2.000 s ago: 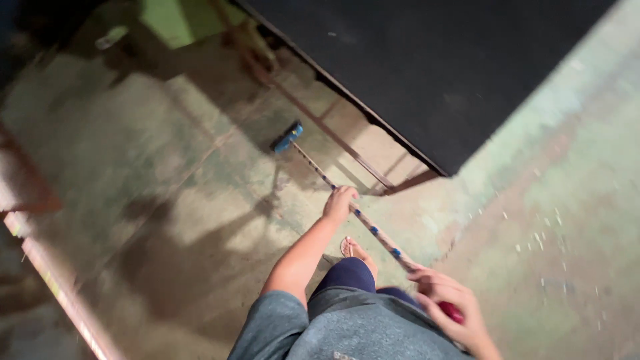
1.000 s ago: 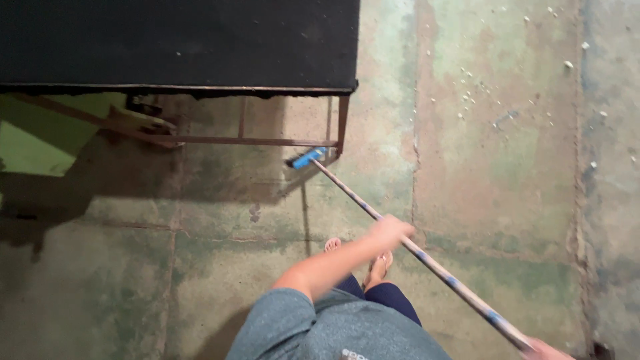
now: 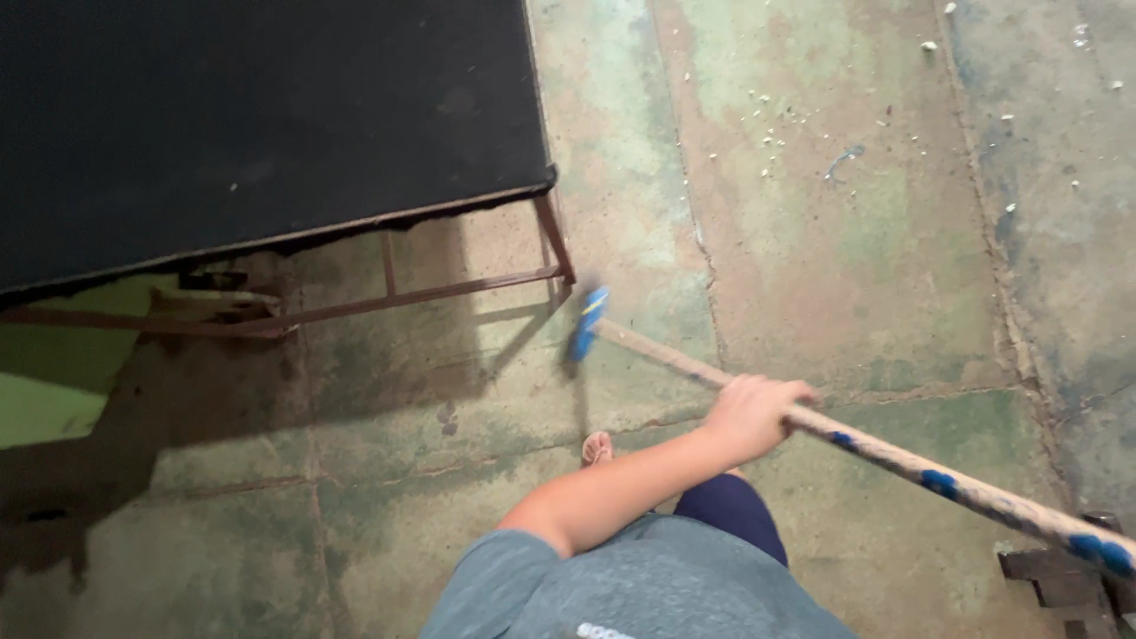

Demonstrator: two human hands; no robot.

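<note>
My left hand [image 3: 753,415] is closed around the middle of a long broom handle [image 3: 896,457], which is pale with blue patches. The handle slants from the right edge of the view up to the blue broom head [image 3: 590,324], slightly blurred, low over or on the floor near the table's leg. My right hand is outside the view, beyond the right edge where the handle leaves it.
A black-topped table [image 3: 284,115] with a brown metal frame [image 3: 444,288] fills the upper left. White crumbs [image 3: 770,140] and a thin bluish scrap [image 3: 841,164] lie on the cracked concrete floor [image 3: 799,293]. A dark object [image 3: 1061,568] stands at lower right. My foot [image 3: 597,448] shows below the broom head.
The broom head has moved from beneath the table's edge to outside its corner leg. My right hand, seen on the handle in the earlier frames, has left the view. The view has shifted.
</note>
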